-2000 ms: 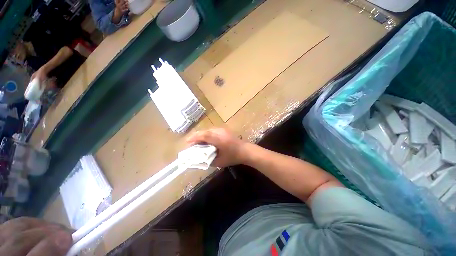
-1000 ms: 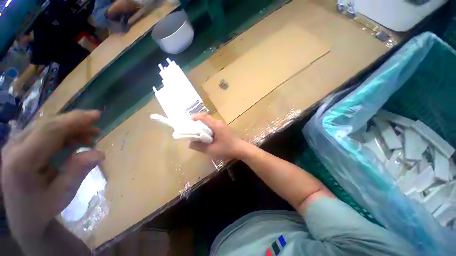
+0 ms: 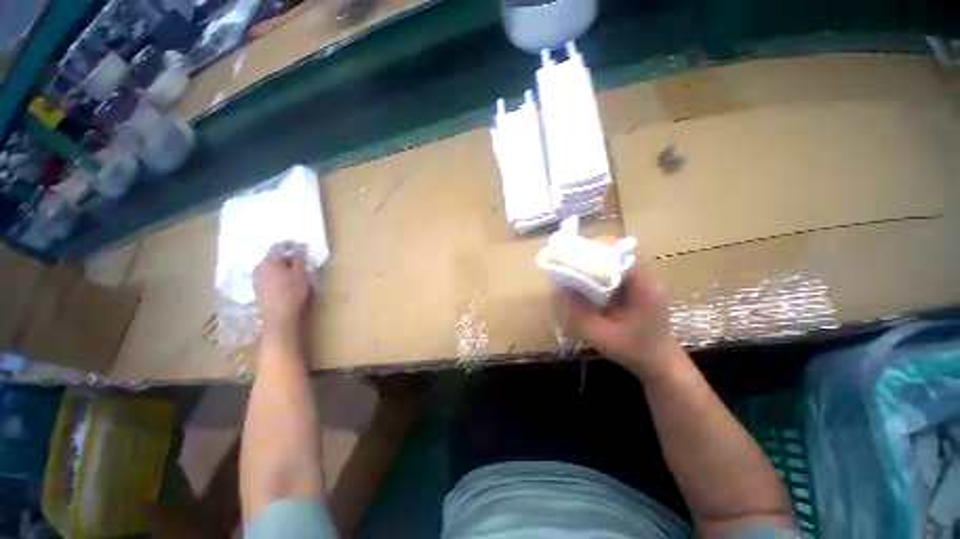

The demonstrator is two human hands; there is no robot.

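Observation:
My right hand [image 3: 626, 316] is closed around white plastic housings [image 3: 581, 263], end up, above the bench's front half. Directly behind it, a finished stack of white parts [image 3: 574, 137] lies in two columns with thin prongs at the far end. My left hand [image 3: 282, 282] reaches to a white strip bundle [image 3: 240, 237] in clear plastic on the left. Its fingertips are at the bundle's near right part; whether they grip a strip cannot be seen. A small dark heap of fittings [image 3: 670, 160] lies on the cardboard right of the stack.
The cardboard-covered bench [image 3: 411, 253] runs across the view, with shiny tape [image 3: 758, 307] along its front edge. A white tub [image 3: 547, 21] stands behind the stack. The lined green crate [image 3: 784, 447] is at lower right. A yellow crate [image 3: 111, 463] and cardboard box [image 3: 74, 316] are at left.
The view has swung left. My left hand, raised and empty a second ago, is now down at the strip bundle. My right hand still holds the housings; the long strips seen two seconds ago no longer stick out.

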